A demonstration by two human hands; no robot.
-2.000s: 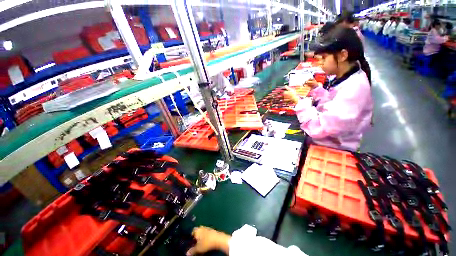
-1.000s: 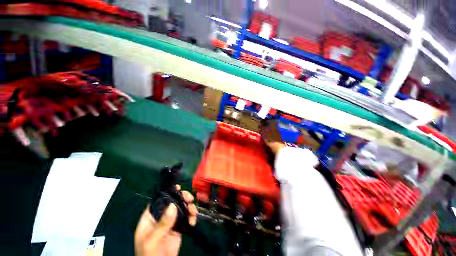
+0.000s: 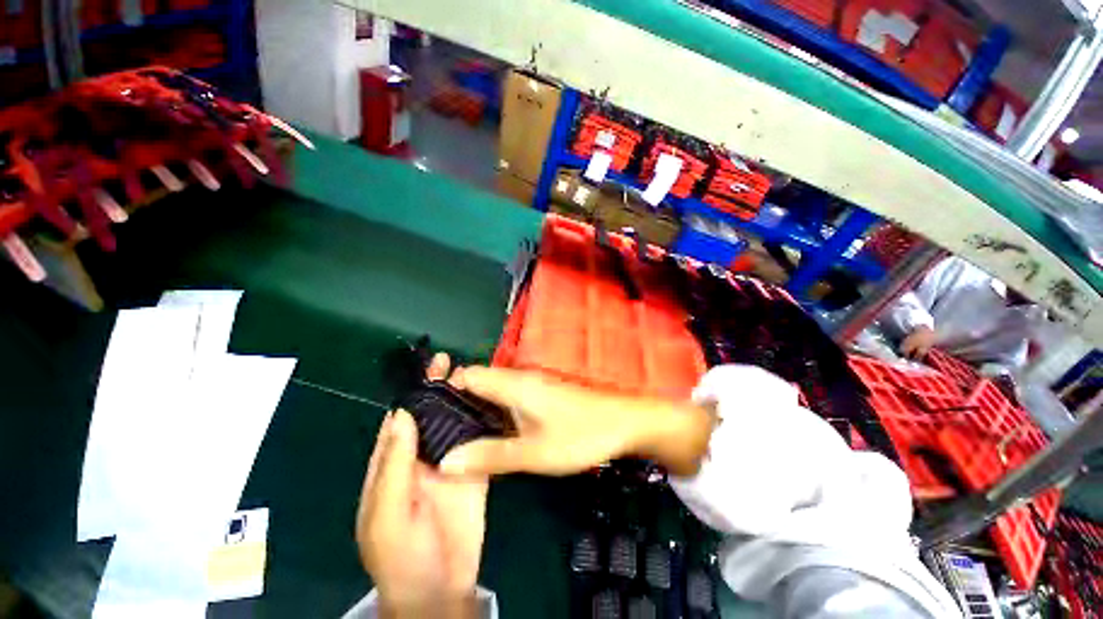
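A bundle of black strapped pieces [image 3: 450,417] is held between both hands above the green bench. My left hand [image 3: 417,526] holds it from below and the left. My right hand [image 3: 544,421] lies over its right side, with thumb and fingers around it. A red-orange compartment tray [image 3: 599,320] is behind my right hand, with bare pockets on its left part and black strapped pieces [image 3: 768,333] draped over its right part. More black pieces [image 3: 641,574] lie in rows on the bench below my right forearm.
White sheets [image 3: 169,435] and a small label card [image 3: 238,556] lie at the left. Maroon-strapped pieces [image 3: 109,151] cover a far-left tray. The raised shelf [image 3: 750,115] crosses above. Red trays [image 3: 956,423] and a person's hand [image 3: 919,342] are at the right.
My right hand has moved left from the tray to the black bundle in my left hand. The view has shifted, and the black pieces on the tray's right part now show.
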